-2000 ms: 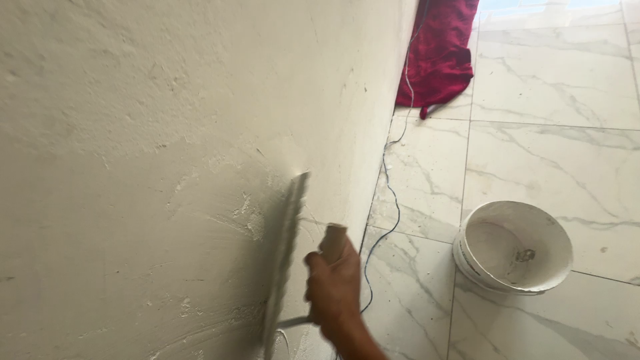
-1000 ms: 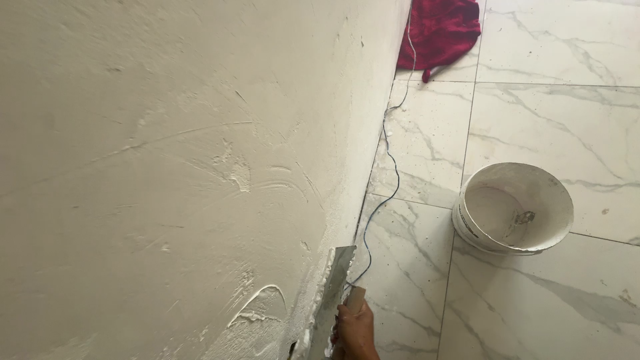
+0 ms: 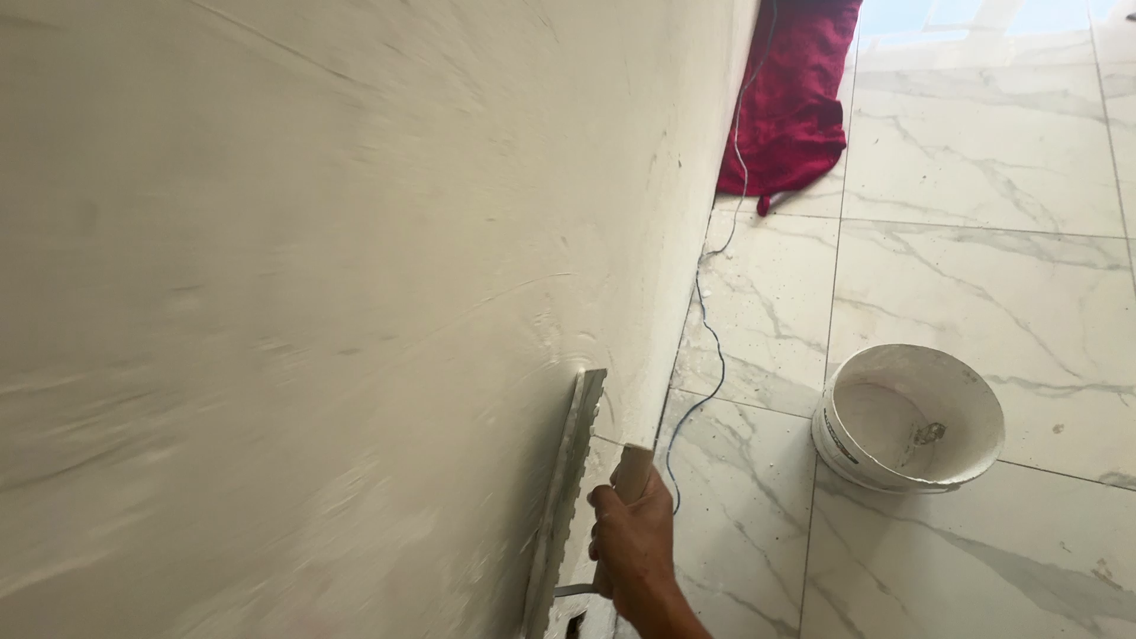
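Note:
My right hand [image 3: 635, 541] is closed around the handle of a notched steel trowel [image 3: 568, 497]. The long blade lies along the plastered wall [image 3: 355, 311], with one long edge at its surface and the toothed edge toward my hand. Fresh ridges and smears of pale coating show on the wall around the blade's upper end. The blade's lower end is cut off by the bottom of the view. My left hand is out of view.
A white bucket [image 3: 910, 422], coated inside with pale residue, stands on the marble-look floor tiles [image 3: 976, 302]. A thin cable [image 3: 721, 359] runs along the wall's base and over a dark red cloth [image 3: 790, 115]. A small dark opening [image 3: 577, 624] shows at the bottom.
From one second ago, the trowel has moved up along the wall in my right hand, and more of its blade shows. A curved ridge of coating near the bottom no longer shows.

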